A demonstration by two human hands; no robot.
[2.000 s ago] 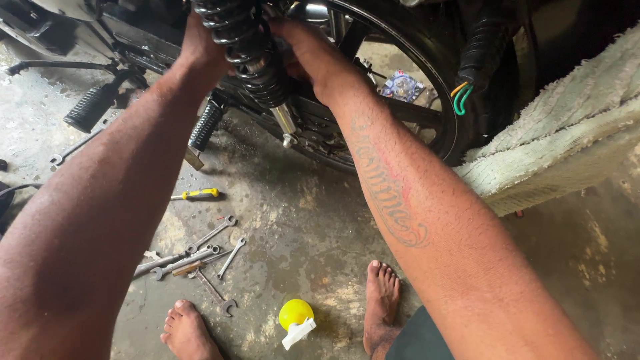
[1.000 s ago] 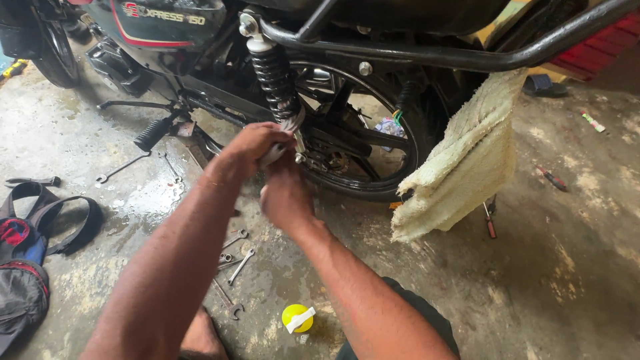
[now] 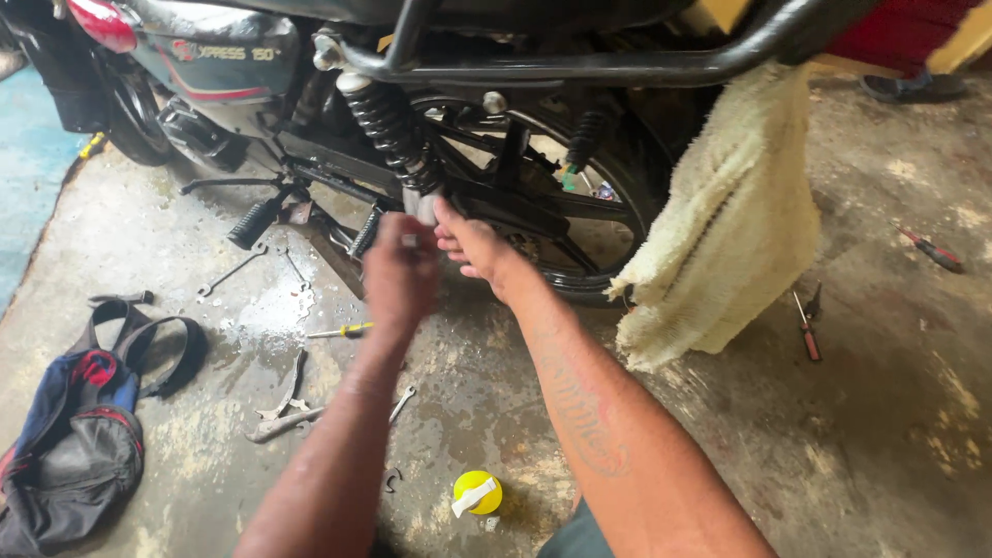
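Note:
Both hands are at the lower end of a motorcycle's black coil-spring shock absorber, beside the rear wheel. My left hand is blurred, its fingers curled close to the lower mount; whether it holds something cannot be told. My right hand has its thumb up against the pale lower end of the shock, fingers partly spread, its grip unclear. The upper end of the shock meets the frame near a bolt under the black grab rail. A cream towel hangs at the tail.
On the wet concrete floor lie a yellow-handled screwdriver, pliers, several wrenches and a yellow bottle with a white nozzle. A dark bag is at left, red-handled screwdrivers at right. The footpeg juts out near the hands.
The view has shifted back from the close look at the shock. My hands, on either side of its spring two seconds ago, are now at its lower end; they have parted slightly since one second ago.

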